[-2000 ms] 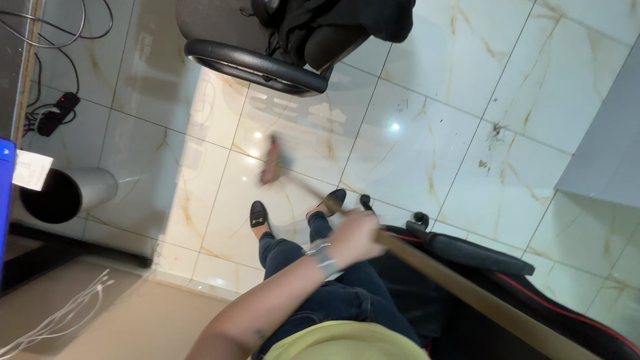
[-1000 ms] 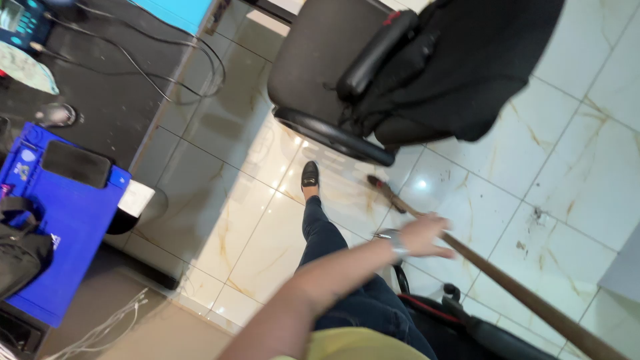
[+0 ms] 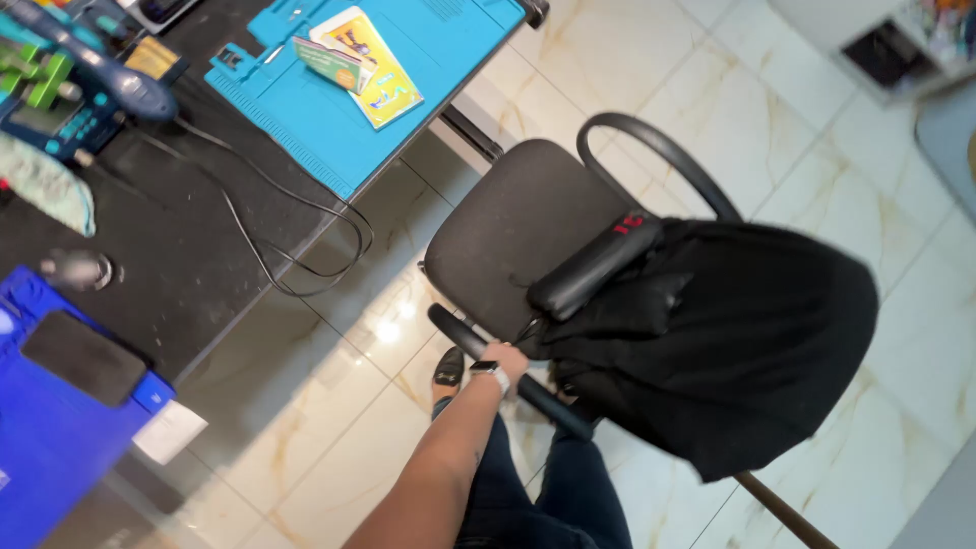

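Note:
My left hand [image 3: 507, 361], with a watch on its wrist, is closed around the near armrest [image 3: 547, 406] of a black office chair. The chair's dark seat [image 3: 509, 227] lies just beyond the hand. A black cloth [image 3: 732, 335] is draped over the backrest, and a black cylindrical case [image 3: 595, 267] rests beside it against the seat. At the lower right, part of a wooden pole [image 3: 789, 512] shows past the cloth; its other parts are hidden or out of frame. My right hand is out of view.
A black workbench [image 3: 183, 252] at the left bears a blue mat [image 3: 69, 457] with a dark phone [image 3: 84, 357], a light-blue mat [image 3: 457, 46] with yellow packaging [image 3: 385, 91], and tools. A cable loop [image 3: 358, 252] hangs over its edge. A white cabinet [image 3: 831, 46] stands at the upper right.
My left hand has left the wooden pole and taken hold of the chair's armrest. The view has swung toward the workbench and chair. The pole's lower end is no longer visible.

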